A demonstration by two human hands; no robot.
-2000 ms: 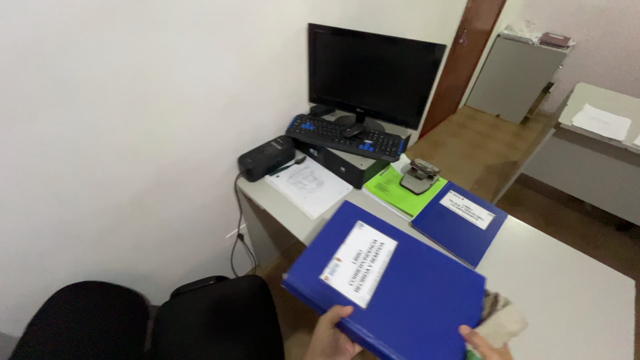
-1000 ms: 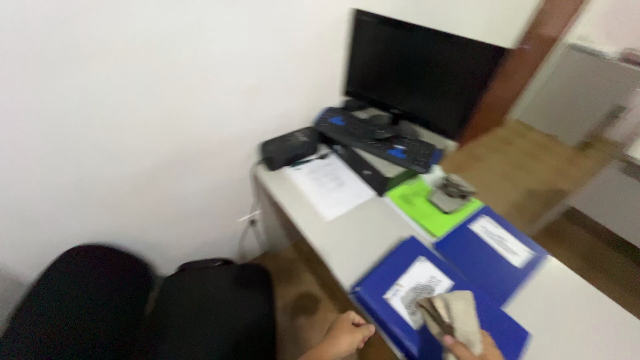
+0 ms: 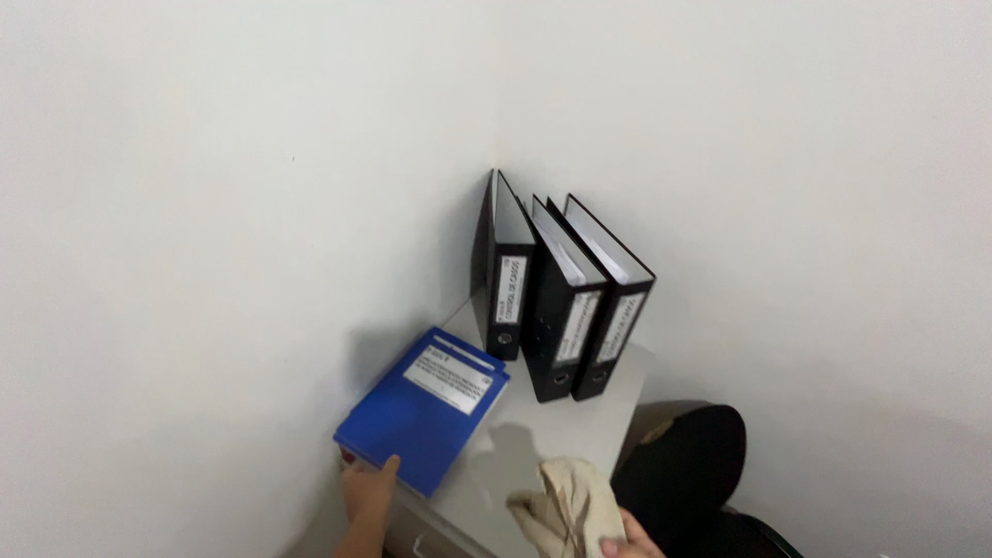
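At the lower left, my left hand (image 3: 370, 490) grips the near corner of a blue hardcover book (image 3: 411, 422), thumb on the cover and fingers beneath. This book bears a white printed label and lies on top of at least one other blue book. My right hand (image 3: 632, 539), partly cut off by the bottom edge, holds a crumpled beige cloth (image 3: 573, 496) over the near part of the light grey desk (image 3: 519, 442). Three black lever arch binders stand upright behind: one at the left (image 3: 508, 302), one in the middle (image 3: 562, 325), one at the right (image 3: 620, 325).
Two white walls meet in a corner (image 3: 496, 93) behind the binders. A black chair (image 3: 690, 465) stands close to the desk's right side. A drawer handle (image 3: 418, 546) shows on the desk front below my left hand.
The view has swung from the monitor and keyboard to a wall corner with binders. My left hand, empty one second ago, now grips a blue book. The cloth is still in my right hand.
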